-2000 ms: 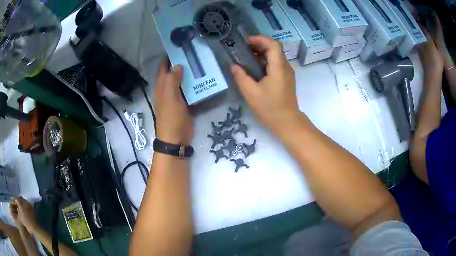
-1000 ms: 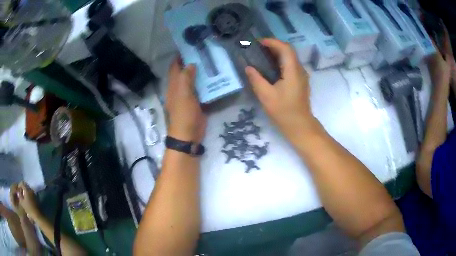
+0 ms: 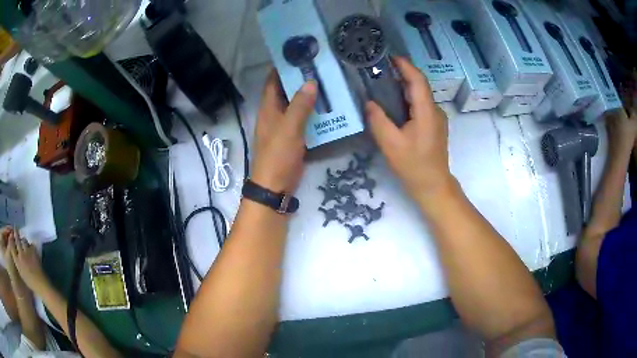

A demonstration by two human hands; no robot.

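My left hand (image 3: 283,133) holds a pale blue retail box (image 3: 328,105) upright at top centre, its thumb on the printed fan picture. The box front reads "MINI FAN". My right hand (image 3: 412,129) grips the handle of a dark grey mini fan (image 3: 361,43), its round grille up, close beside the box. Below both hands, a pile of small grey three-armed parts (image 3: 349,199) lies on the white sheet.
Several retail boxes (image 3: 515,49) stand in a row at the back right. Another grey fan (image 3: 569,150) lies at right, near a person's arm (image 3: 606,182). A white cable (image 3: 218,164), black cords, a tape roll (image 3: 98,154) and a black device (image 3: 185,56) are at left.
Bench and hands have shifted rightward in the view. My left thumb has moved onto the front of the box. Both hands keep their hold on the box and the fan.
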